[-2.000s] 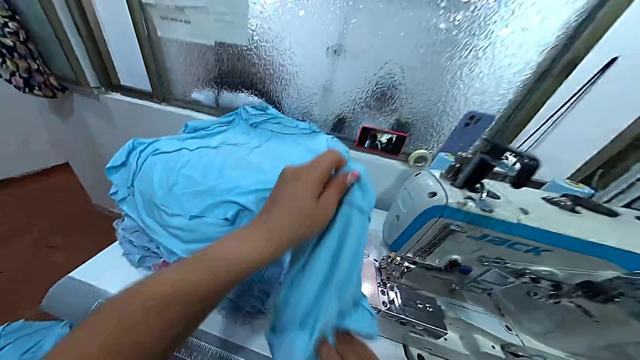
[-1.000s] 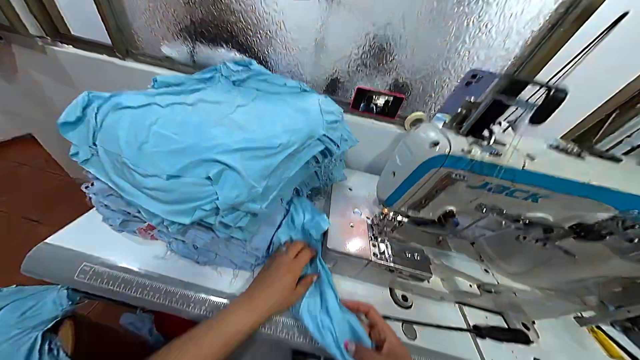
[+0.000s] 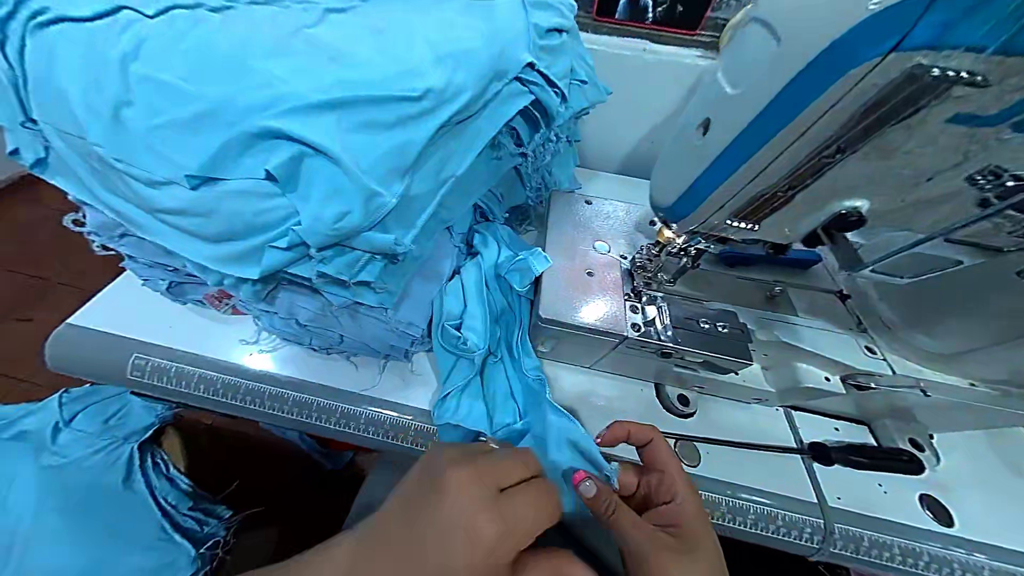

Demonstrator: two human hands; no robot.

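Observation:
A light-blue fabric piece (image 3: 500, 344) lies bunched between the fabric stack and the sewing machine bed, its lower end hanging over the table's front edge. My left hand (image 3: 472, 512) grips it at that edge, with the fingers curled and partly hidden. Just to the right, my right hand (image 3: 648, 496) pinches the piece's edge between thumb and fingers. Up and to the right of both hands is the sewing machine's needle and presser foot area (image 3: 664, 256), with no fabric under it.
A tall stack of blue fabric pieces (image 3: 264, 144) fills the left of the table. A black-handled screwdriver (image 3: 864, 458) lies right of my hands, near the ruler strip (image 3: 280, 400). More blue fabric (image 3: 88, 488) hangs lower left. A red-edged phone (image 3: 656, 12) stands behind.
The fabric piece, raised in my left hand two seconds ago, now lies low between stack and machine. Both hands have come together at the table's front edge. The view has moved closer.

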